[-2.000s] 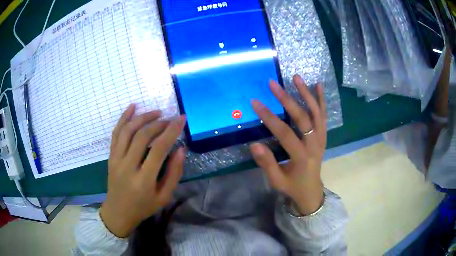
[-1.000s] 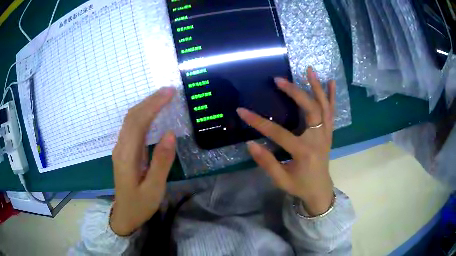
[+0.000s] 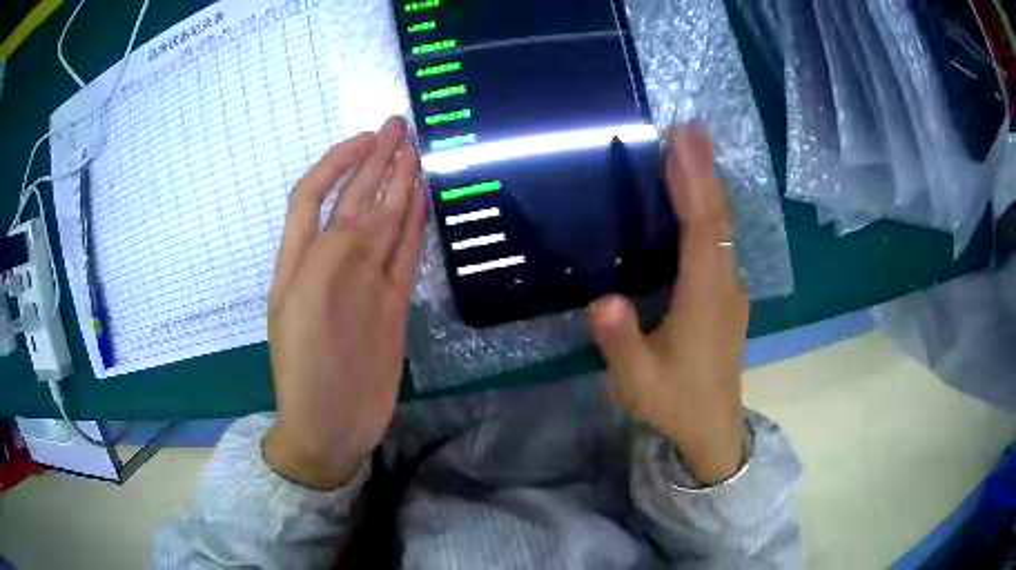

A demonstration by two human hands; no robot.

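A tablet lies on a bubble bag, its far end cut off by the top edge. Its dark screen shows rows of green and white text and a bright light streak. My left hand is beside the tablet's left edge, fingers together, holding nothing. My right hand is at the tablet's lower right, slightly blurred, thumb apart near the bottom edge and fingers along the right edge. Whether either hand presses on the tablet cannot be told.
A record sheet lies at left with a pen on it. A power strip and white cords are at the far left. Several clear bubble bags lie at right. A white box is below the bench edge.
The screen went from blue with a red call button to a text menu, which now shows different rows. My left hand moved up beside the tablet; my right fingers moved from over the screen to its right edge.
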